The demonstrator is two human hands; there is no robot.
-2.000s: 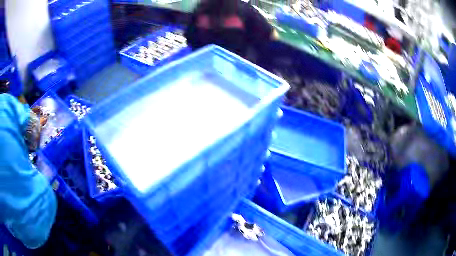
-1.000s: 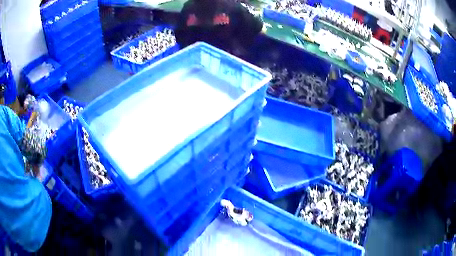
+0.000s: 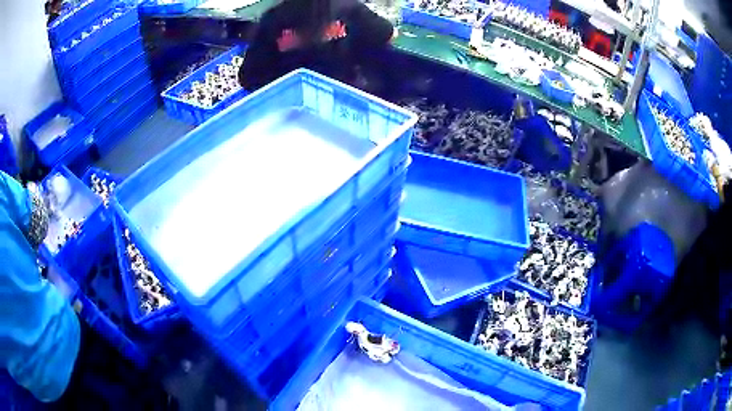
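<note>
Nearest in front is a blue working crate (image 3: pixel 473 363), cut off by the bottom edge, with a pale, crinkled liner sheet (image 3: pixel 401 393) inside. One white-and-black plastic unit (image 3: pixel 372 343) lies at its far left corner; I cannot tell if it is bagged. Beyond it on the left stands a tall stack of blue crates (image 3: pixel 337 233); the top one shows a glaring white interior. Neither my left hand nor my right hand is in view.
A person in a turquoise sleeve (image 3: pixel 32 289) is at left. Another person in dark clothes (image 3: pixel 313 48) is beyond the stack. Bulk parts crates (image 3: pixel 536 337), an empty blue crate (image 3: pixel 465 201) and a blue stool (image 3: pixel 642 265) stand right. A green workbench (image 3: pixel 433 46) runs behind.
The view has shifted and become sharper, so the crates sit further left in the picture. The person in turquoise has moved an arm slightly. The unit in the working crate looks unmoved.
</note>
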